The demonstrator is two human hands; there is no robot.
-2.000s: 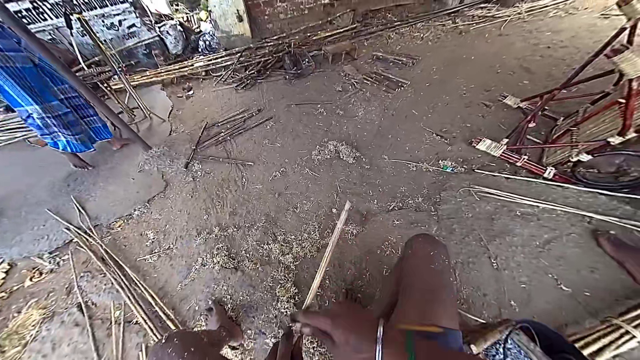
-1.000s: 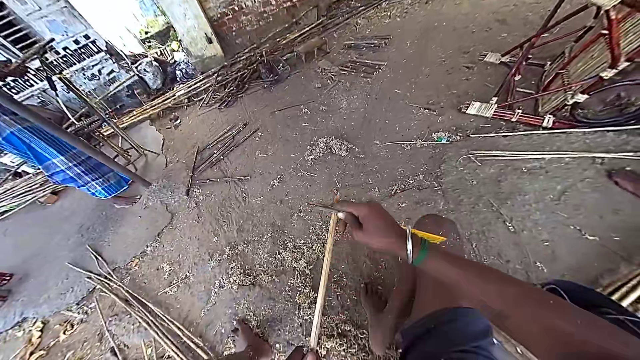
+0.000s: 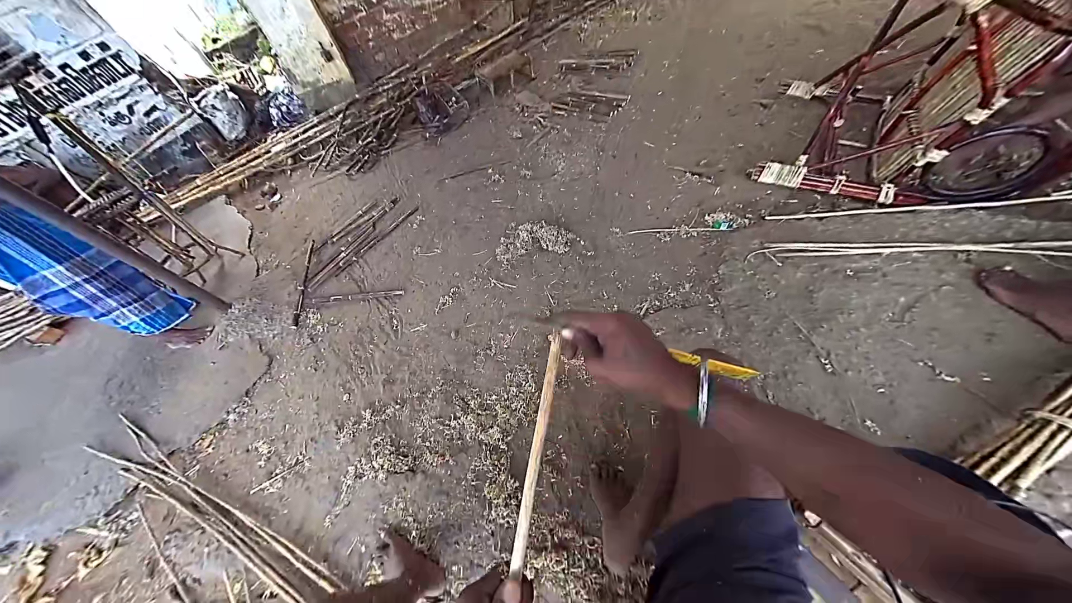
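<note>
A pale peeled cane stick (image 3: 536, 456) stands out from my left hand (image 3: 502, 589), which grips its lower end at the bottom edge and is mostly cut off. At the stick's far tip is my right hand (image 3: 615, 352), closed on a knife with a yellow handle (image 3: 727, 365); its thin blade (image 3: 540, 319) is blurred and points left across the tip. A metal bangle (image 3: 703, 394) and a green band circle the right wrist. Pale shavings (image 3: 486, 419) lie scattered on the ground beneath the stick, around my bare feet.
Long canes (image 3: 218, 528) lie at lower left, with short dark cane pieces (image 3: 356, 239) beyond. A red cane frame (image 3: 904, 126) stands upper right, near long thin canes (image 3: 904, 249). Another person's blue checked cloth (image 3: 84, 268) shows at left behind a pole. A bare foot (image 3: 1030, 301) is at right.
My right hand first moved from the stick's lower part out to its far tip, then stayed near the tip. The view has shifted somewhat.
</note>
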